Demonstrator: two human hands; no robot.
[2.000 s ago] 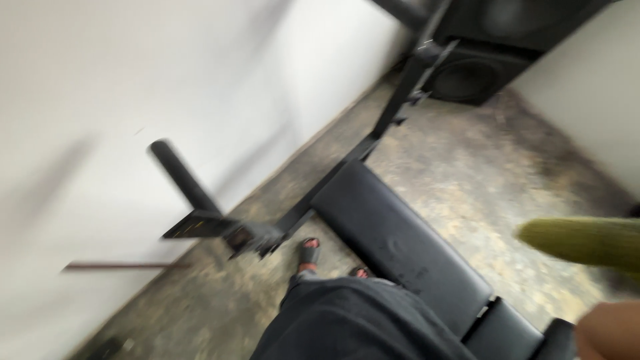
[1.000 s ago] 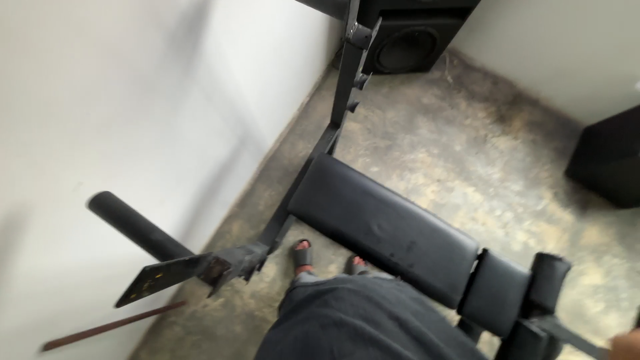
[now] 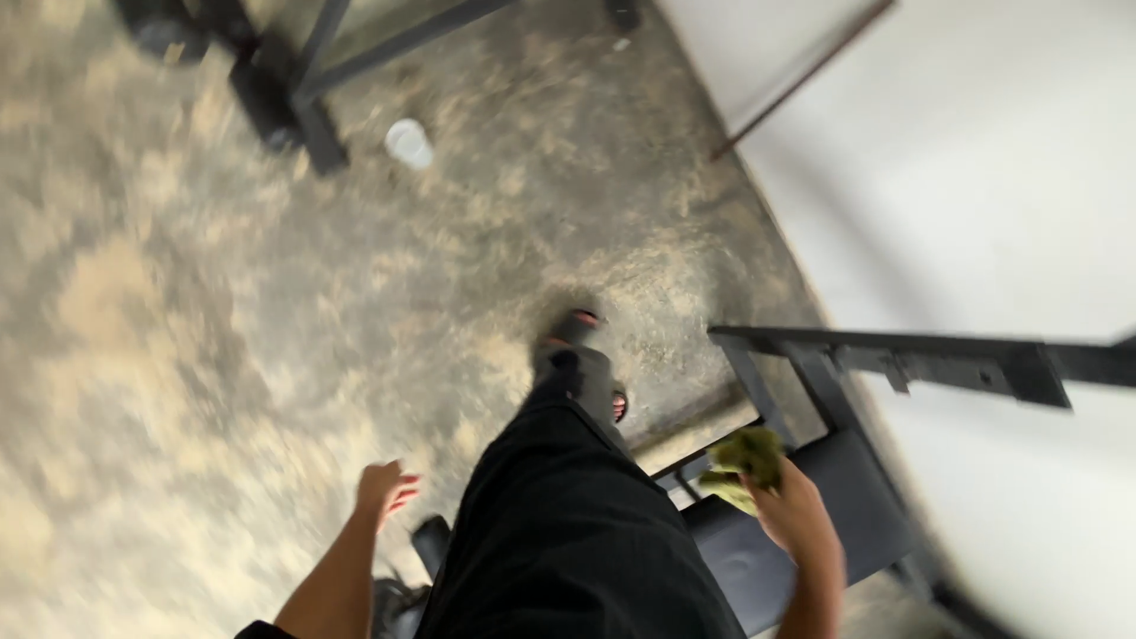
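My right hand (image 3: 785, 506) is closed on a crumpled olive-green cloth (image 3: 745, 461), held above the black padded seat of a weight bench (image 3: 874, 497). The bench's dark metal upright (image 3: 932, 351) reaches out past it at the right. On the other side of my dark-clothed legs, my left hand (image 3: 386, 490) hangs over the floor with its fingers loosely curled and nothing seen in them. A black roller pad (image 3: 432, 543) shows close to that hand, partly hidden by my clothing.
A white plastic cup (image 3: 409, 144) lies on the mottled concrete floor (image 3: 266, 266). Dark metal framework with black pads (image 3: 266, 93) stands at the upper left. A thin brown rod (image 3: 808, 75) leans by the white wall (image 3: 1003, 177) at the right. My sandalled feet (image 3: 577, 327) are mid-frame.
The view has swung round strongly. Both hands now show, where a second ago only part of one showed at the right edge. The white cup and the framework have come into sight.
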